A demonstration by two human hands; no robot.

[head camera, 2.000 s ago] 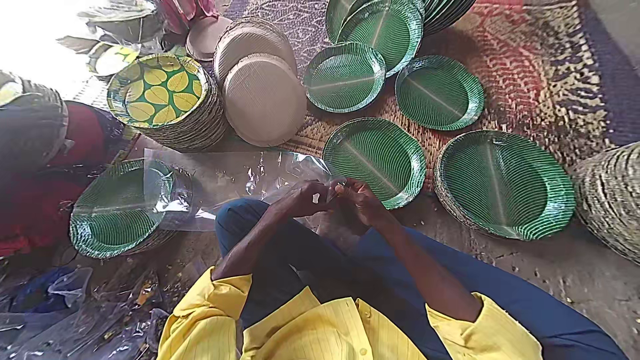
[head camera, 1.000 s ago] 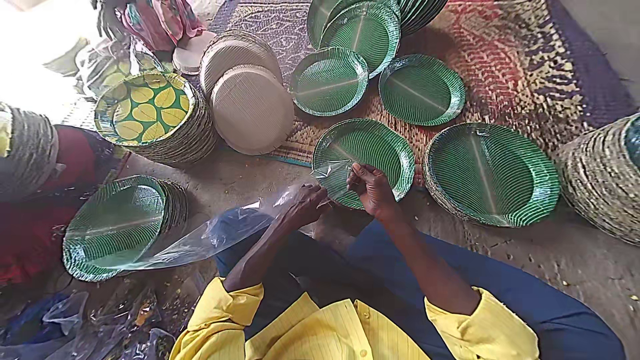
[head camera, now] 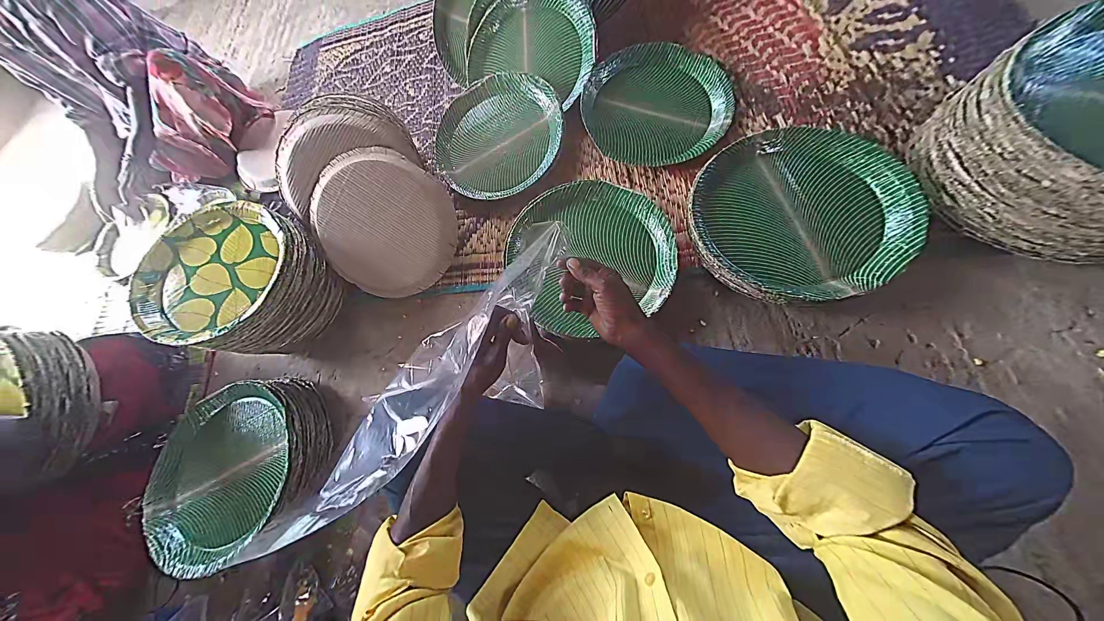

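Observation:
My left hand [head camera: 493, 352] grips a clear plastic bag [head camera: 405, 412], which trails down to the lower left, its end against a stack of green plates [head camera: 226, 474]. The bag's upper corner stands up in front of a green striped plate [head camera: 617, 233] on the floor. Beside that corner is my right hand [head camera: 598, 297], fingers curled with thumb and forefinger near each other; whether the film's edge is between them I cannot tell. A larger green plate stack [head camera: 806, 216] lies to the right of my right hand.
Several green plates [head camera: 498, 136] lie on a woven mat [head camera: 362, 60]. Plain beige plates [head camera: 384, 222] and a leaf-patterned stack [head camera: 220, 274] stand at left, a tall stack [head camera: 1005, 155] at far right. Another person [head camera: 112, 95] is at upper left. My blue-trousered legs are folded below.
Both hands were close together two seconds ago; they moved apart, the right one rising over the green plate. The bag has swung from lying across the floor to hanging diagonally from my left hand.

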